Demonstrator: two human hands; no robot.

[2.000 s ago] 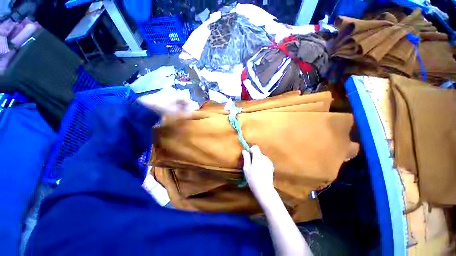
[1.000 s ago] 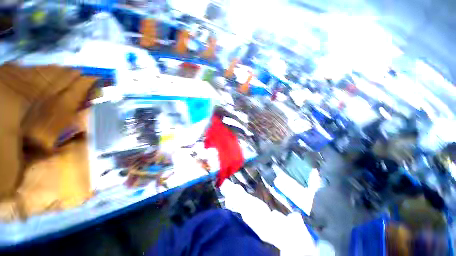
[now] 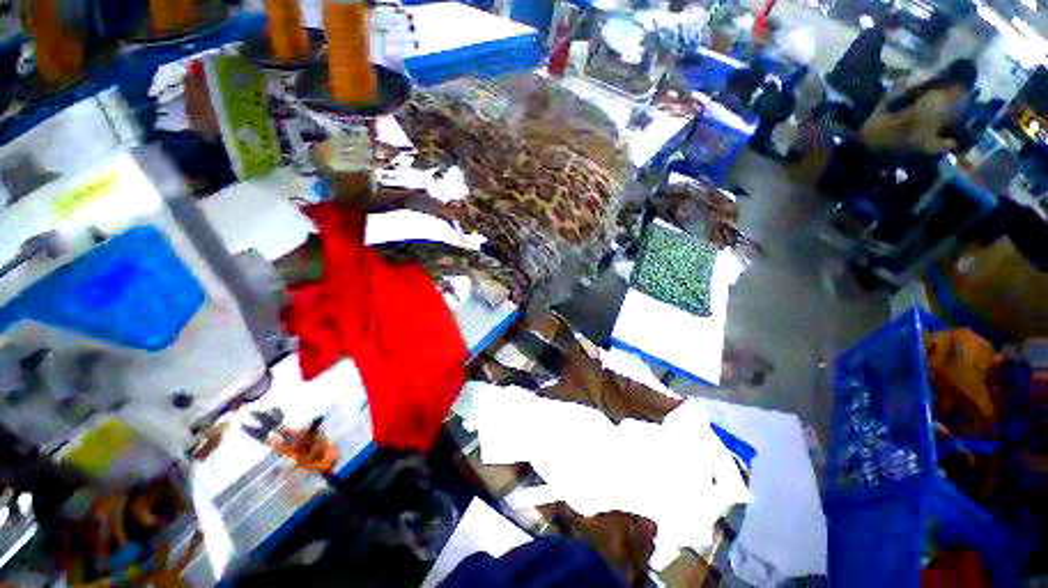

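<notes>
Neither of my hands is in the picture. The overlock machine (image 3: pixel 172 379) stands at the left, its white body and blue panel cut off by the left edge. A bright red cloth (image 3: pixel 402 333) hangs over the table's right end beside the machine. Small orange things (image 3: pixel 301 446) lie on the white table in front of the machine. A white heap of cloth or paper (image 3: pixel 609 459) lies right of the table, with brown cloth (image 3: pixel 603 388) behind it. Part of my dark blue clothing (image 3: pixel 534 566) shows at the bottom edge.
Orange thread cones (image 3: pixel 349 52) stand behind the machine. A leopard-print bundle (image 3: pixel 552 184) lies at the back centre. A green patterned piece (image 3: pixel 673 269) lies on a white surface. A blue crate (image 3: pixel 879 402) stands at the right, with orange-brown cloth beside it. Several people (image 3: pixel 919 115) are further back.
The view has swung right, away from the tied brown bundle that my hands were holding. The machine, red cloth and white heap now show more sharply. My hands have left the picture.
</notes>
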